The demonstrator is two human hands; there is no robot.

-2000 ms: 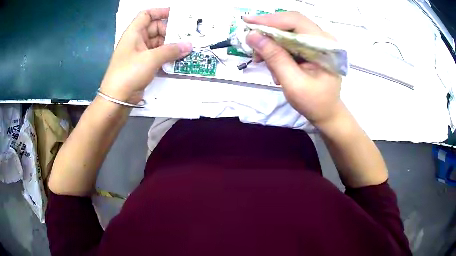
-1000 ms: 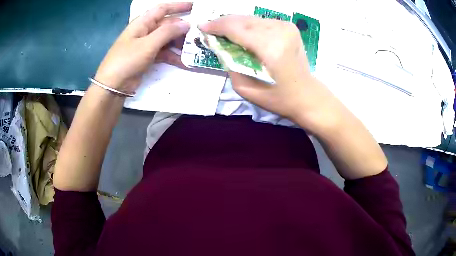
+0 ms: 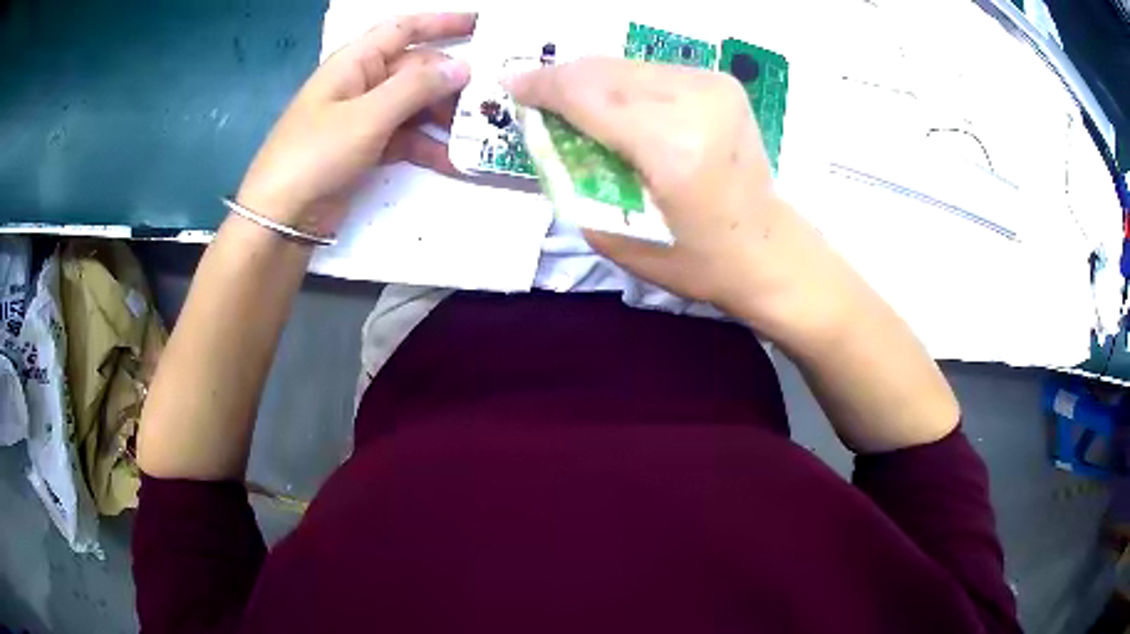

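The white housing (image 3: 490, 62) lies on the bench with a small circuit board (image 3: 502, 151) at its near left corner. My left hand (image 3: 384, 105) holds the housing's left end, thumb on top and fingers around the edge. My right hand (image 3: 694, 161) grips the yellowish-green glue tube (image 3: 595, 173) over the housing. The tube's nozzle is hidden by my fingers. The main circuit board (image 3: 670, 47) and the plain green board (image 3: 766, 93) with a black disc (image 3: 745, 66) show beyond my right hand.
White cloth (image 3: 421, 229) covers the dark green bench top (image 3: 136, 112). A narrow bar (image 3: 923, 202) and a thin looped wire (image 3: 967, 134) lie at the right. Bags (image 3: 93, 372) are below at left, and a blue object (image 3: 1078, 427) is below at right.
My right hand has moved left with the glue tube, now tilted down toward me. The housing has shifted, showing more of the green boards. My left hand has turned to hold its end.
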